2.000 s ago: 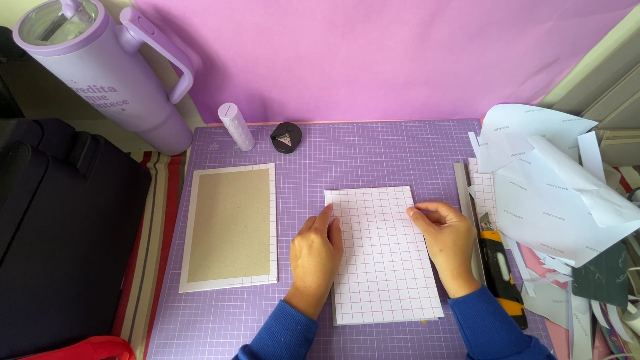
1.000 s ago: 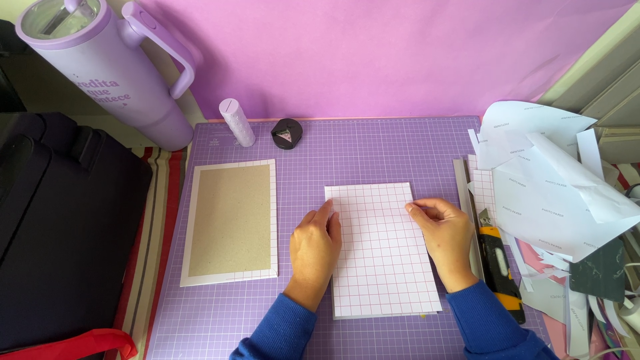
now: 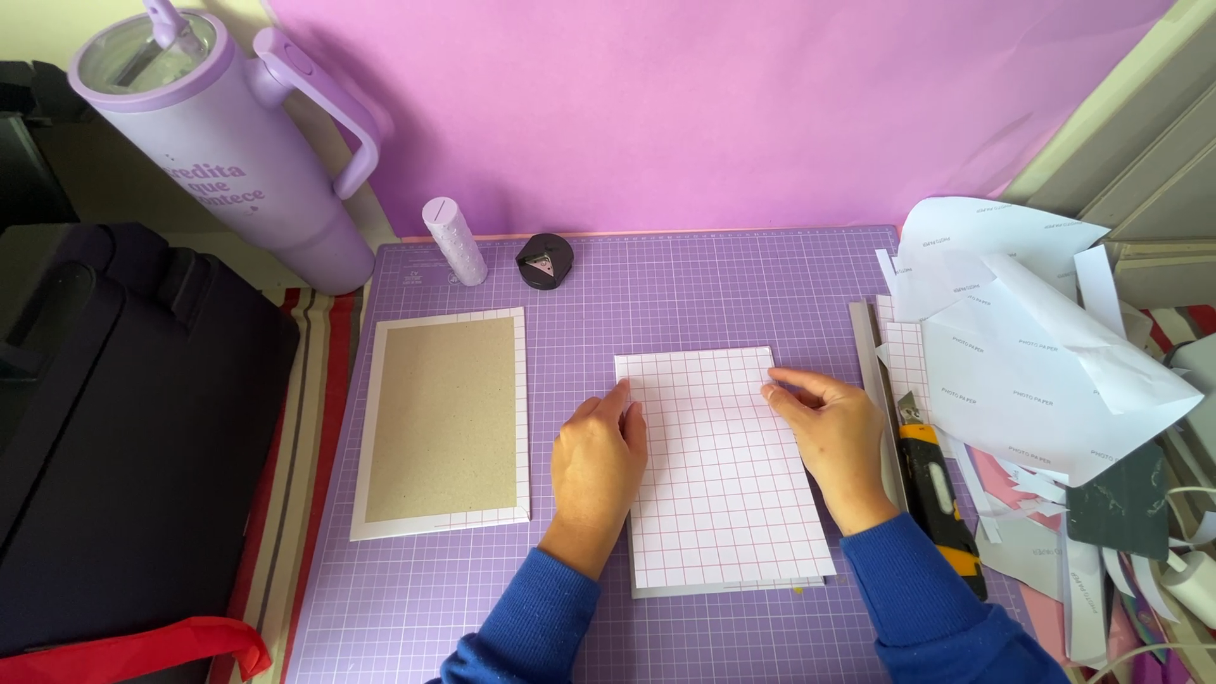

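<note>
A white sheet with a pink grid (image 3: pixel 722 465) lies over another flat piece, whose edge shows below it, on the purple cutting mat (image 3: pixel 703 294). My left hand (image 3: pixel 597 465) rests at the sheet's left edge, fingertips near its upper left corner. Between thumb and index finger, my right hand (image 3: pixel 826 432) pinches the right edge near the upper corner. To the left lies a greyboard panel (image 3: pixel 446 418) with a white border, part of it gridded. A black-and-yellow utility knife (image 3: pixel 936 494), blade showing, lies right of my right hand beside a metal ruler (image 3: pixel 866 342).
A lilac tube (image 3: pixel 456 242) and a black corner punch (image 3: pixel 545 261) stand at the mat's back. A lilac tumbler (image 3: pixel 228 142) and a black case (image 3: pixel 123 408) are on the left. Crumpled backing paper (image 3: pixel 1026 361) and offcuts are heaped at right.
</note>
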